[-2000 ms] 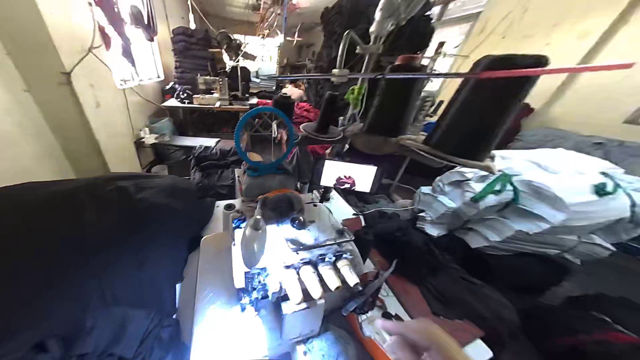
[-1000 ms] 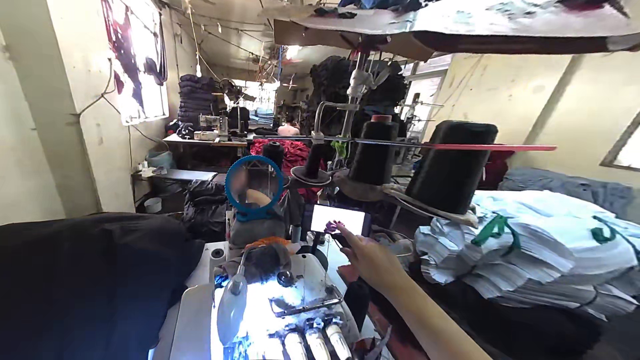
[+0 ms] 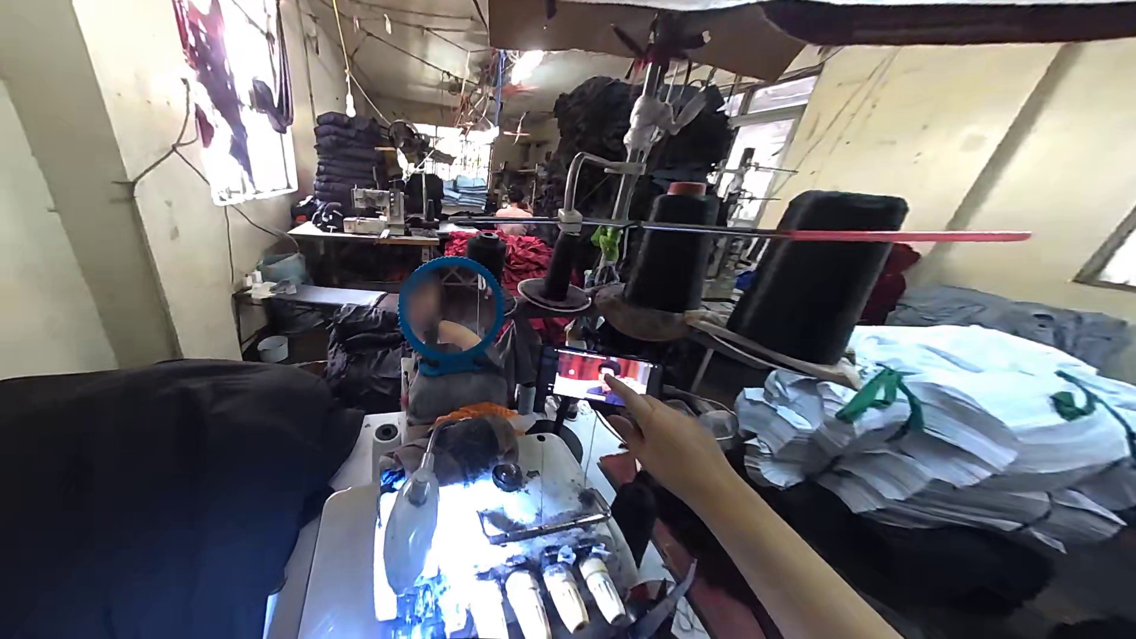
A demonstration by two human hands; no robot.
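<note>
My right hand (image 3: pixel 670 435) reaches forward with its index fingertip at the lit screen of a smartphone (image 3: pixel 590 377); it grips nothing. The phone stands sideways behind an industrial overlock sewing machine (image 3: pixel 532 479). Several pale tension knobs (image 3: pixel 562 596) line the machine's front, and a bright lamp lights its left part. A round blue-rimmed mirror (image 3: pixel 453 309) stands behind the machine, to the left of the phone. My left hand is out of the frame.
Black thread cones (image 3: pixel 816 275) stand on holders beyond the phone. Bundled white fabric (image 3: pixel 958 426) with green ties lies at the right. Dark cloth (image 3: pixel 160 488) fills the left. A person (image 3: pixel 514 202) sits far back, near another sewing machine (image 3: pixel 377 209).
My right hand has risen from low beside the machine to the phone. The phone screen has changed from mostly white to a coloured picture. The view has tilted upward.
</note>
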